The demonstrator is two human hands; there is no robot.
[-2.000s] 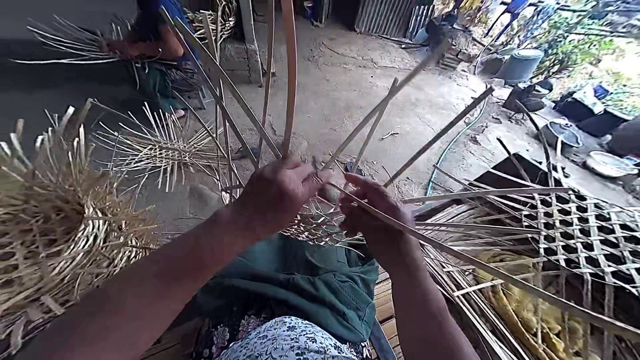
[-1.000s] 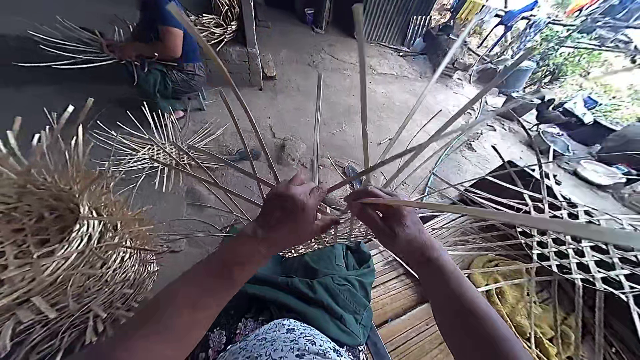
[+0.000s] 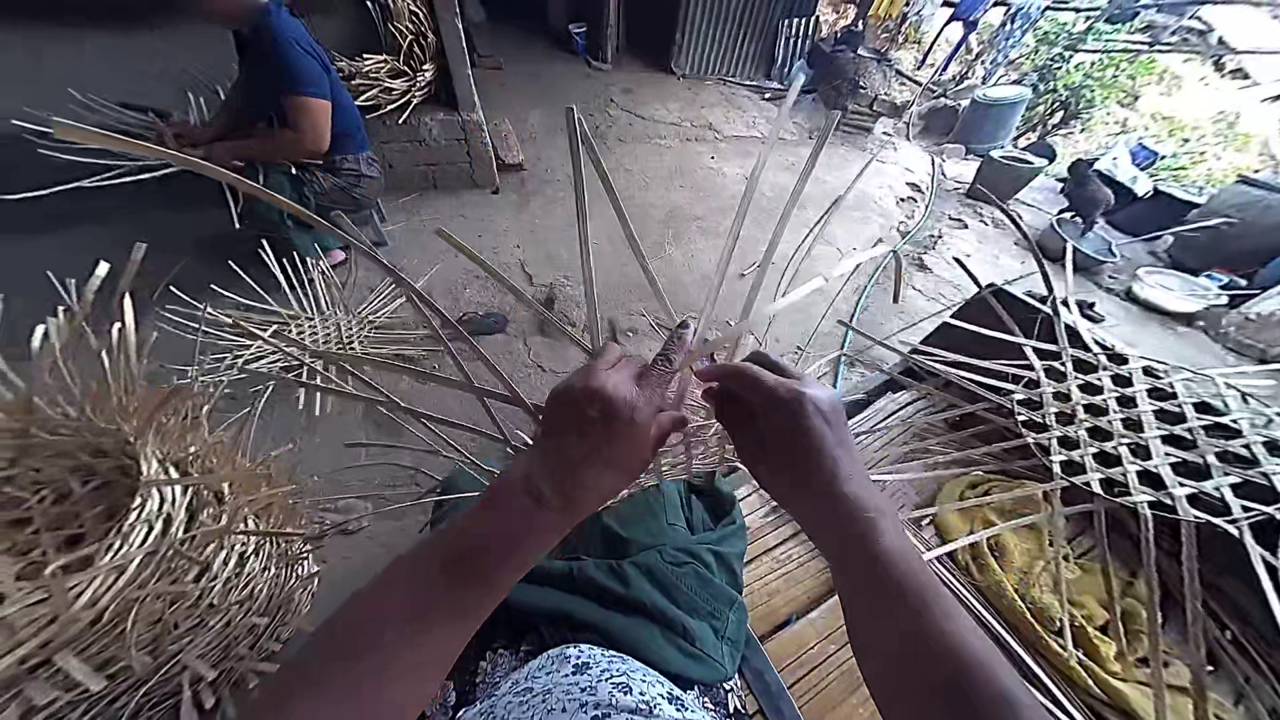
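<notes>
A partly woven basket of bamboo strips (image 3: 708,440) rests over a dark green cloth (image 3: 660,570) on my lap, its long loose strips fanning up and outward. My left hand (image 3: 608,420) is on the weave, index finger stretched along the strips and thumb bent toward them; its hold is partly hidden. Just right of it, my right hand (image 3: 780,415) pinches a bamboo strip (image 3: 725,345) between thumb and fingers at the weave's upper edge. The fingertips of both hands nearly meet. Behind the hands, much of the weave is hidden.
Stacked woven baskets (image 3: 180,540) stand at left, with a flat woven piece (image 3: 320,335) on the ground beyond. At right lie an open hexagonal weave (image 3: 1130,430) and a yellow cloth (image 3: 1040,580) by a bamboo-slat bench (image 3: 800,640). A person (image 3: 300,110) sits at upper left holding strips.
The long strip that stretched from my right hand to the right edge no longer lies there. A long strip now arcs to the upper left. My left index finger now points up along the strips.
</notes>
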